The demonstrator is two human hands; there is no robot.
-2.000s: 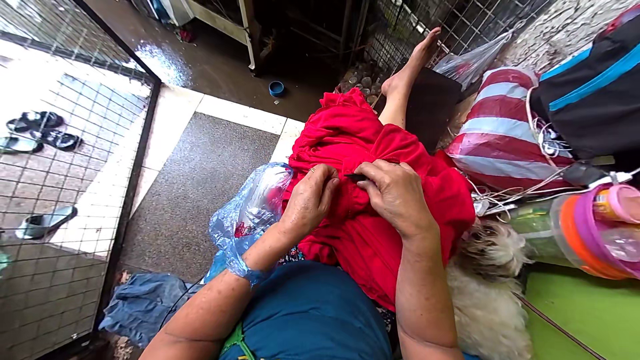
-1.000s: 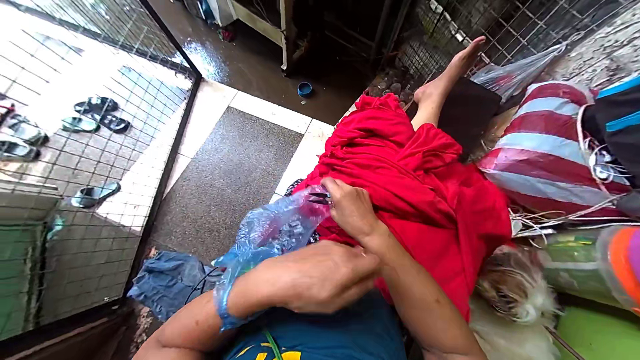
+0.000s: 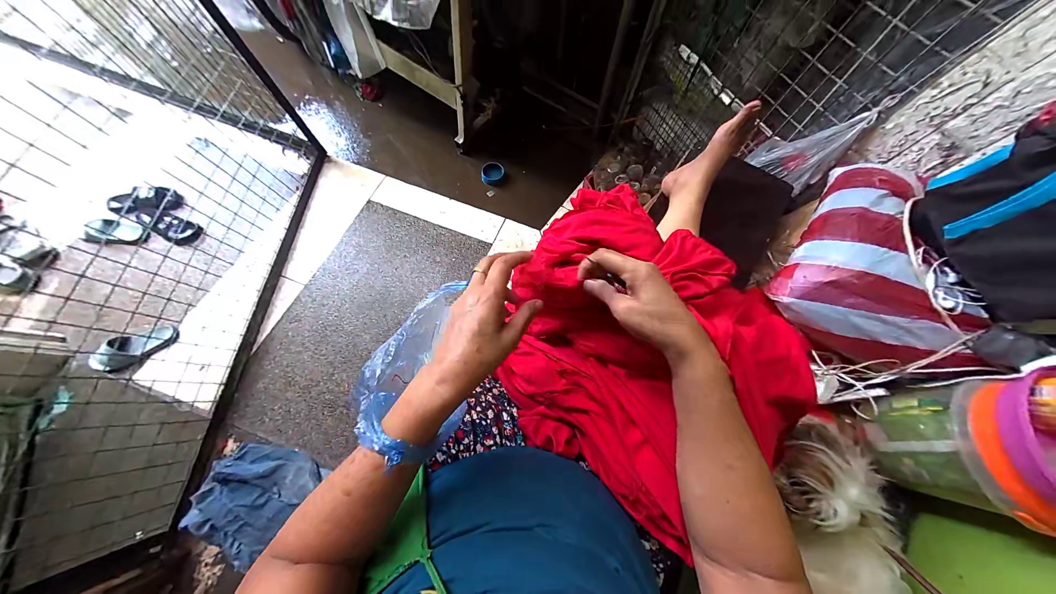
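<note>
A heap of red fabric [image 3: 594,363] lies across my lap and over my leg. My left hand [image 3: 487,318] is raised at the cloth's left edge, fingers apart, with a ring on one finger; nothing shows between them. A translucent blue plastic bag [image 3: 404,363] hangs looped round my left wrist. My right hand [image 3: 639,297] is over the middle of the cloth, thumb and fingertips bent close together; whether something small or a fold is pinched there, I cannot tell.
A wire-mesh gate [image 3: 272,280] stands at left, with sandals [image 3: 157,216] beyond it. A blue cloth [image 3: 252,499] lies on the floor. At right are a striped bag [image 3: 874,264], cables, a plastic container [image 3: 932,445] and a pale, long-haired dog [image 3: 833,487]. A blue cap [image 3: 492,173] lies ahead.
A second ago my right hand was at the plastic bag with a dark small tool, my left hand near my waist. Now both hands are over the red fabric, and the bag hangs from my left wrist.
</note>
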